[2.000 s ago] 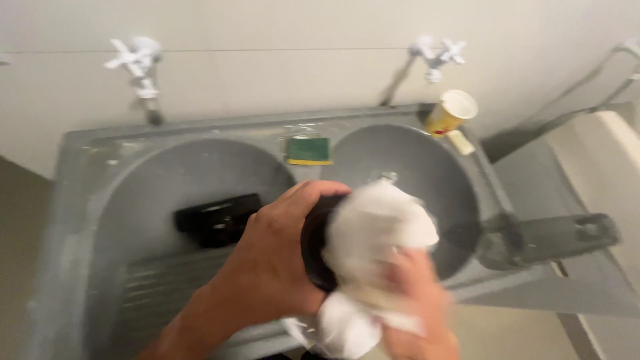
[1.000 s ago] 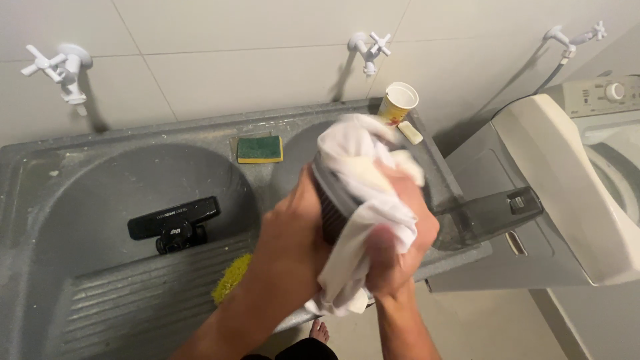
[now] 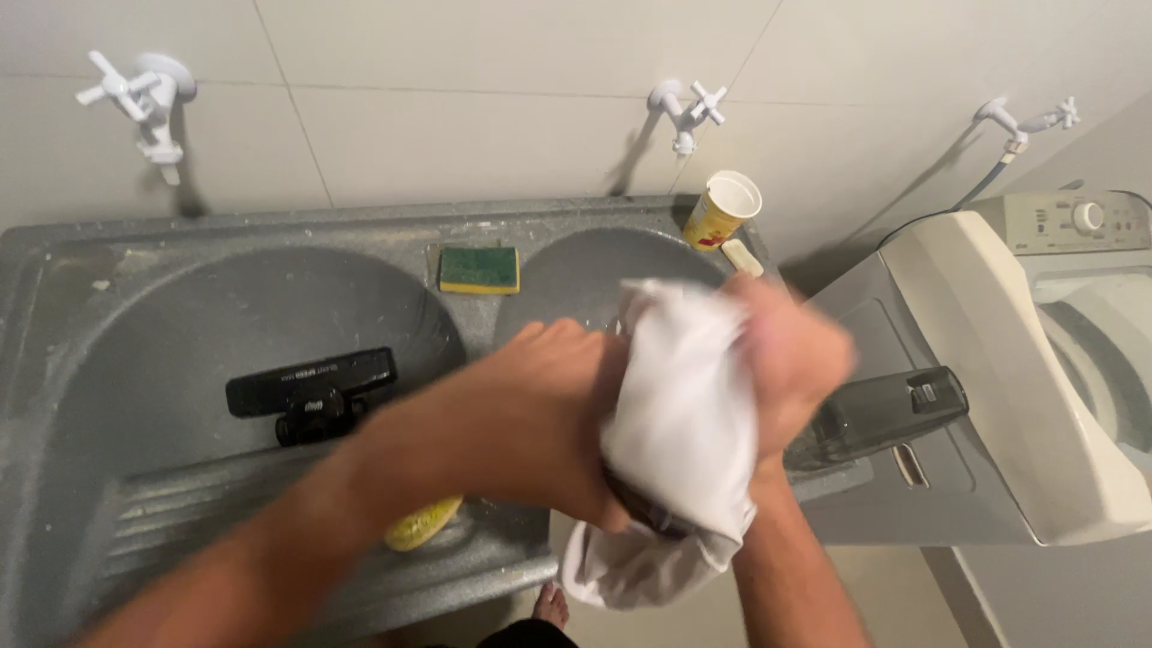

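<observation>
My left hand [image 3: 549, 414] grips a dark, roughly cylindrical part [image 3: 643, 508], mostly hidden under a white cloth [image 3: 684, 405]. The cloth drapes over the part and hangs below it. On its right side my right hand [image 3: 787, 360], blurred, is closed on the cloth. Both hands are above the right basin of a grey double laundry sink [image 3: 486, 337]. A black vacuum floor head [image 3: 310, 387] lies in the left basin. At the sink's right edge rests a translucent dark plastic container [image 3: 873, 418].
A green and yellow sponge [image 3: 480, 270] sits between the basins. A yellow cup [image 3: 723, 211] and a bar of soap [image 3: 742, 257] are at the back right corner. A yellow scrubber [image 3: 425, 524] lies near the front. White taps [image 3: 148, 108] project from the wall; a washing machine [image 3: 954, 360] stands at right.
The white cloth, bunched on the dark part earlier, now hangs lower over it. Both hands stay on the part and cloth, and my right hand has shifted about it.
</observation>
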